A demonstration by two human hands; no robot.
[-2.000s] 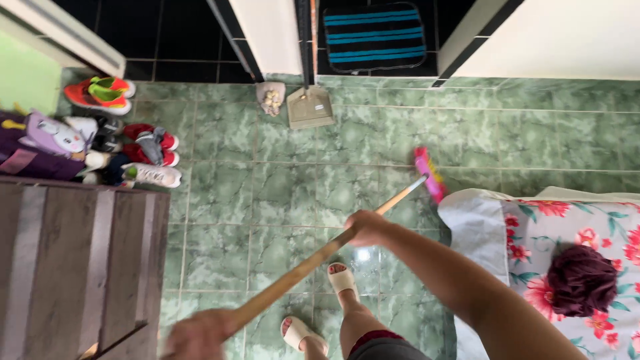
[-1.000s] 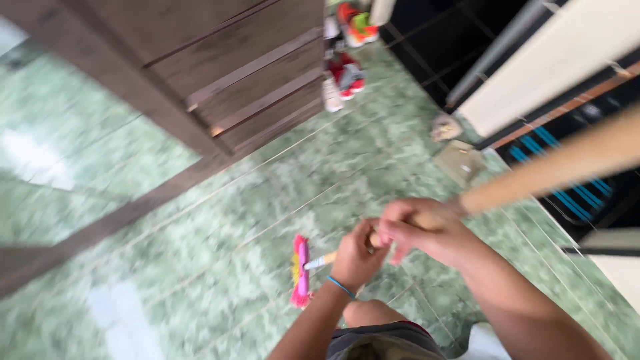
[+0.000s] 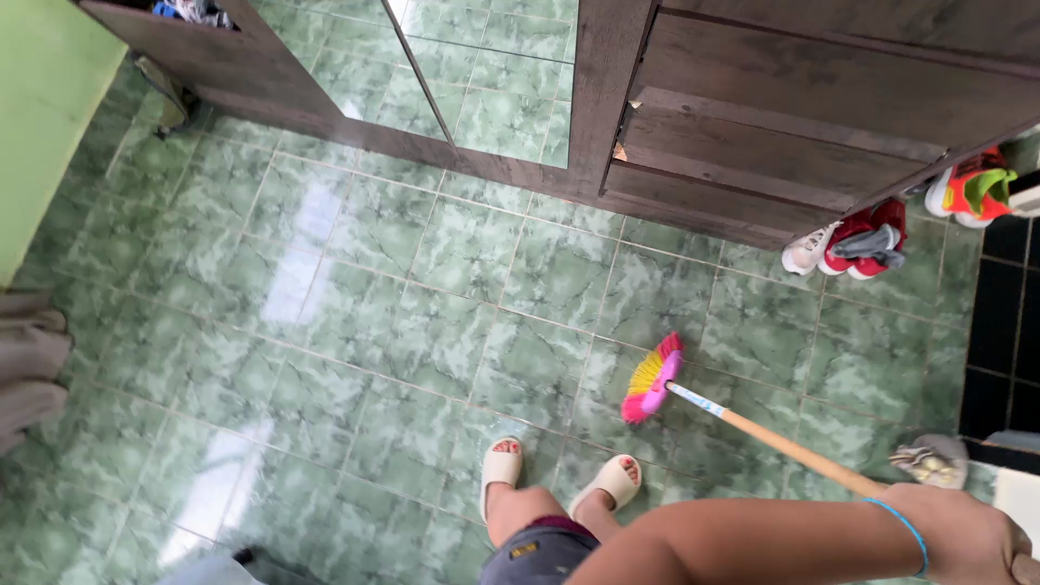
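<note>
My left hand (image 3: 955,524), with a thin blue band at the wrist, is closed around the wooden handle of a broom (image 3: 792,451) at the lower right. The handle slopes up and left to a pink and purple head (image 3: 662,375) with pink and yellow bristles, resting on the green marbled tile floor. My left forearm crosses the bottom right of the view. My right hand is out of view. My feet in cream slides (image 3: 501,471) stand left of and below the broom head.
A dark wooden wardrobe (image 3: 731,138) with mirrored panels (image 3: 504,81) spans the top. Red shoes (image 3: 865,240) and orange shoes (image 3: 971,191) sit past its right corner. A crumpled grey item (image 3: 930,461) lies near the dark tiles. Grey-brown fabric (image 3: 28,366) hangs at the left edge.
The view has swung left toward the wardrobe. A second ago both hands were together on the handle; now only my left hand shows on it. The broom head lies right of my feet, where it was left before.
</note>
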